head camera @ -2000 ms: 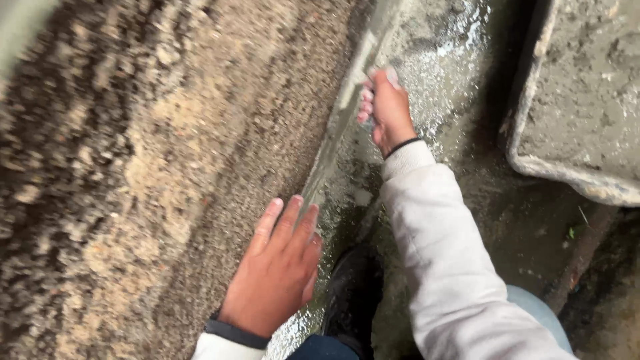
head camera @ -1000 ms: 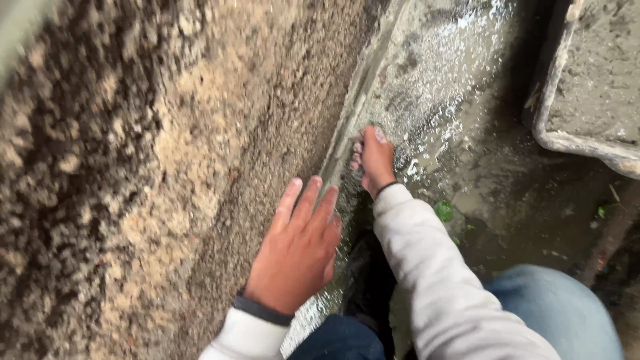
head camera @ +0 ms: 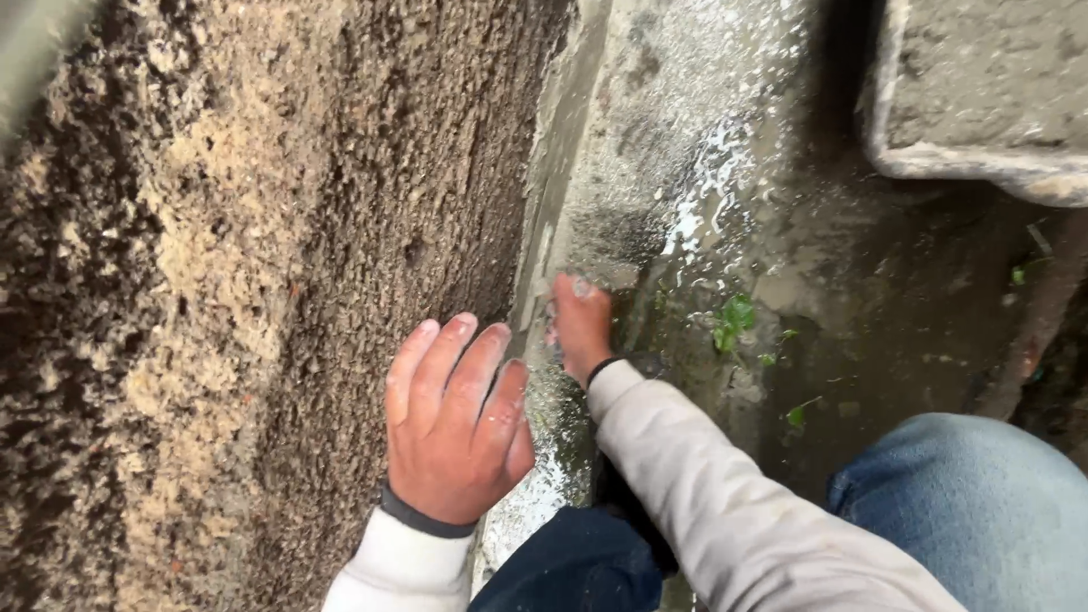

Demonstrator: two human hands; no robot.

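Observation:
My left hand (head camera: 455,416) is spread flat against the rough wall surface (head camera: 408,187), its fingers slightly apart and dusted with grey, with nothing held. To its right, my right hand (head camera: 581,327) is curled in a fist at the strip of wet grey mortar (head camera: 561,144) that runs along the wall's edge. The fingers of that hand are partly hidden, and whether something is held in them cannot be told. Beside the strip lies a wet concrete ledge (head camera: 637,170) with shiny water on it.
A tub of wet mortar (head camera: 935,161) stands at the upper right. Green leaves (head camera: 733,321) lie on the wet floor (head camera: 833,340). My jeans-covered knee (head camera: 969,501) is at the lower right, and a pipe or bar (head camera: 1041,314) runs along the right edge.
My right hand has moved down along the mortar strip, closer to my left hand. The view has shifted somewhat, and more of my knee shows.

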